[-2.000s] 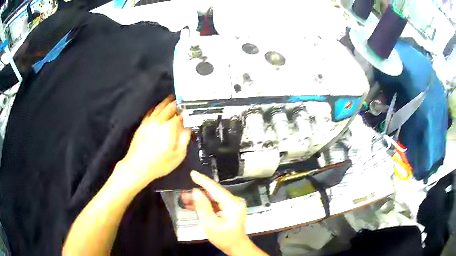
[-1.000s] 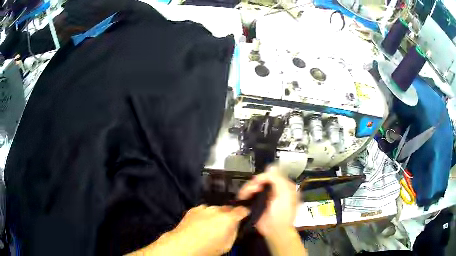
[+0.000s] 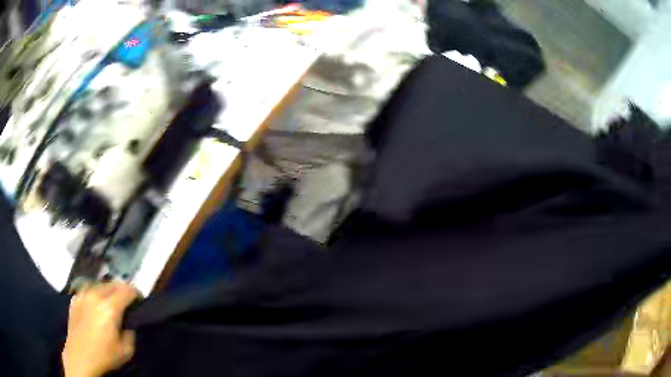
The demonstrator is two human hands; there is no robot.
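The picture is blurred. One hand, by its place and shape my left hand [image 3: 99, 331], is closed on the edge of the black fabric [image 3: 441, 280] at the lower left, by the machine table's front edge. The fabric stretches from this hand across the lower picture to the right edge, with long folds. A broad flap of it rises at the upper middle. My right hand is not visible. The overlock machine [image 3: 110, 125] is tilted at the upper left, with its blue badge and dark front flap showing.
The wood-edged table [image 3: 193, 224] runs diagonally from lower left to upper middle. Pale crumpled cloth [image 3: 316, 162] and something blue [image 3: 217, 247] lie beyond its edge. A black bundle [image 3: 482, 40] is at the top, and a brown box-like thing [image 3: 655, 331] at the lower right.
The view has swung right, so the machine is now at upper left. My hands were together before the machine; now one shows, and the black fabric spreads across the right side.
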